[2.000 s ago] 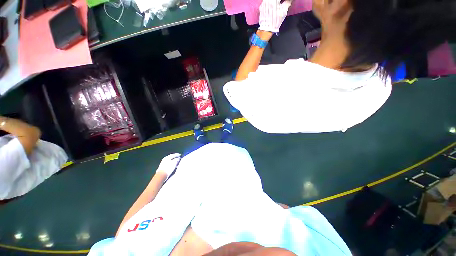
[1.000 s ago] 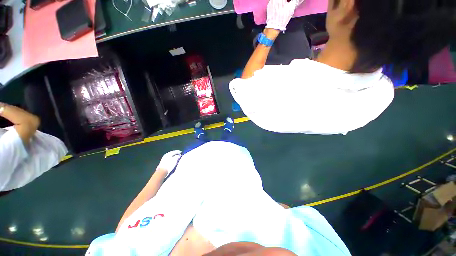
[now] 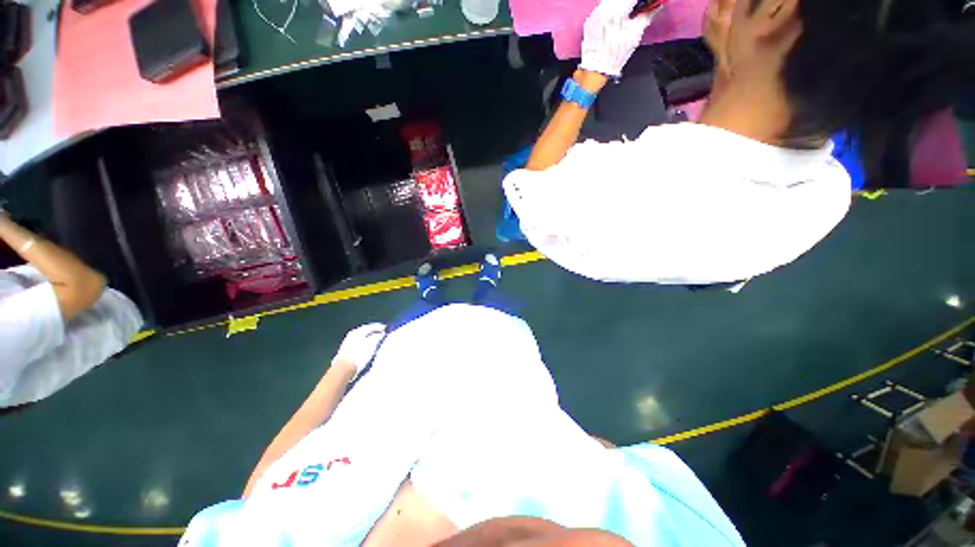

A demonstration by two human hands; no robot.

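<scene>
My left hand, in a white glove, hangs low beside my thigh. Its fingers are partly hidden against my clothes, and I cannot tell whether it holds anything. My right hand is not in view. In front of my feet, under the bench, stands a black bin with glossy wrapped, reddish contents. Beside it is another dark bin with red wrapped parts. On the dark green bench above lie clear plastic bags or small silvery-white pieces.
Close on my right, a person in a white shirt holds something dark in a gloved hand over pink foam. Another person is at far left. Black devices lie on pink sheet. Cardboard boxes stand at right.
The bench and the neighbour on my right have shifted slightly right in view. That neighbour's gloved hand has moved up and right. The left person's forearm has changed angle. My left hand stays by my thigh.
</scene>
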